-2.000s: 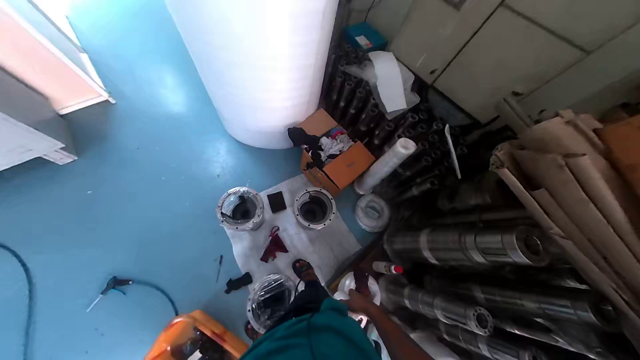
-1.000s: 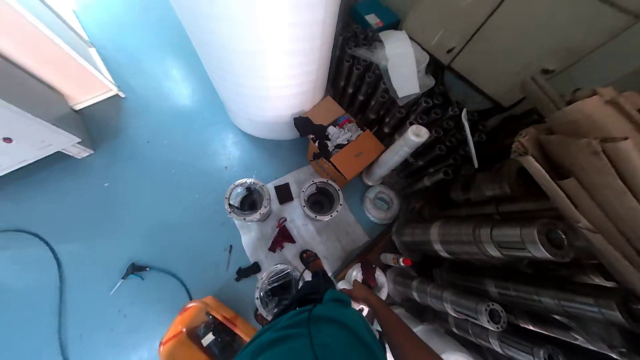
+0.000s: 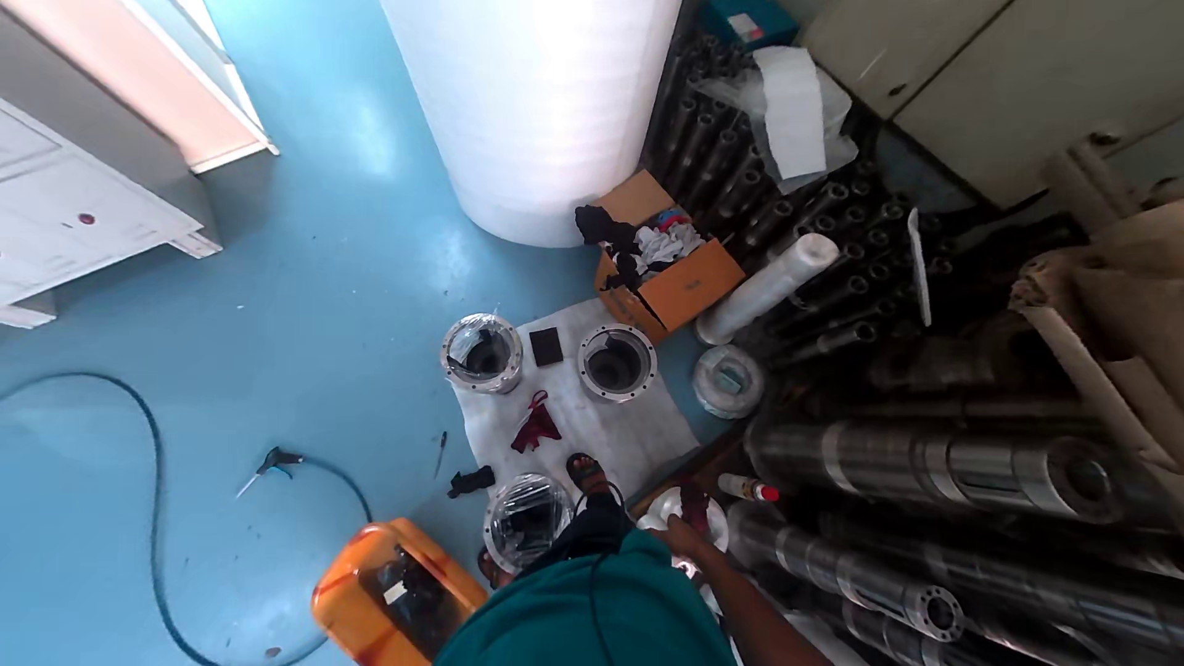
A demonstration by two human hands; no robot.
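My right hand is at a white round object, beside a dark red cloth lying on it; whether the fingers grip anything is unclear. My left hand is hidden below my teal shirt. Between my feet and the right hand's side runs a white foam sheet, which bears two flanged metal cylinders, one at left and one at right, a black square pad and a maroon cloth. A third flanged cylinder, wrapped in clear film, stands by my feet.
Large metal shafts and stacked metal tubes fill the right. A cardboard box of rags, a film roll and a tall white foam roll stand ahead. An air blow gun with its hose and an orange machine are left.
My right arm stays low at the white round object. The view has shifted slightly, bringing more of the orange machine into sight.
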